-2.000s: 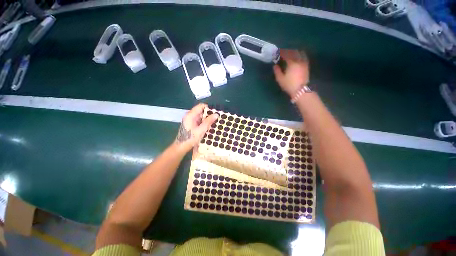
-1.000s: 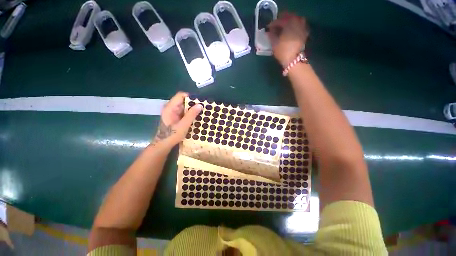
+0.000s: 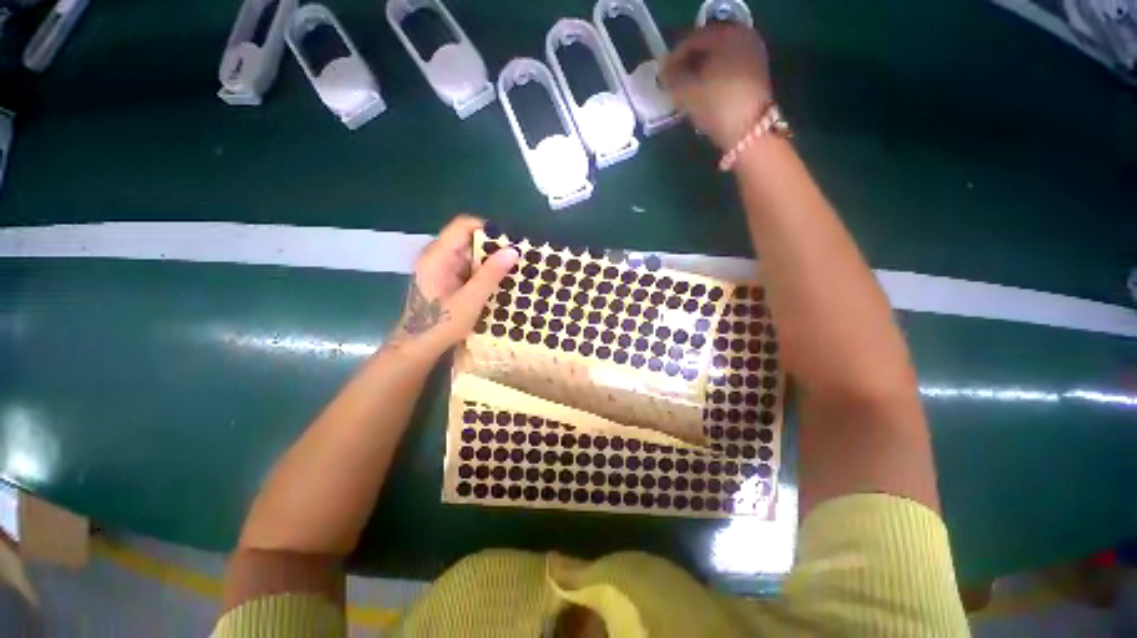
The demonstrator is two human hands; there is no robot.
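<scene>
A cream sheet with rows of black dots (image 3: 599, 305) is folded over on top of another dot sheet (image 3: 574, 467) on the near green surface. My left hand (image 3: 455, 280) grips the folded sheet's upper left corner, thumb on top. My right hand (image 3: 721, 81), slightly blurred, is at the far right of the row of white plastic housings. It covers most of the rightmost housing (image 3: 726, 13), and its fingertips are beside the end of the neighbouring housing (image 3: 651, 94). Whether the fingers hold anything cannot be seen. Another housing (image 3: 557, 166) lies nearest the sheets.
More white housings (image 3: 454, 72) lie to the left on the green surface, and others sit at the far left and far right corners. A curved white strip (image 3: 249, 247) crosses behind the sheets. A cardboard box (image 3: 52, 533) is at the lower left.
My right hand has moved from the rightmost housing's end over its middle and towards its neighbour. That housing has turned from slanting to upright in view. My left hand keeps its hold on the sheet.
</scene>
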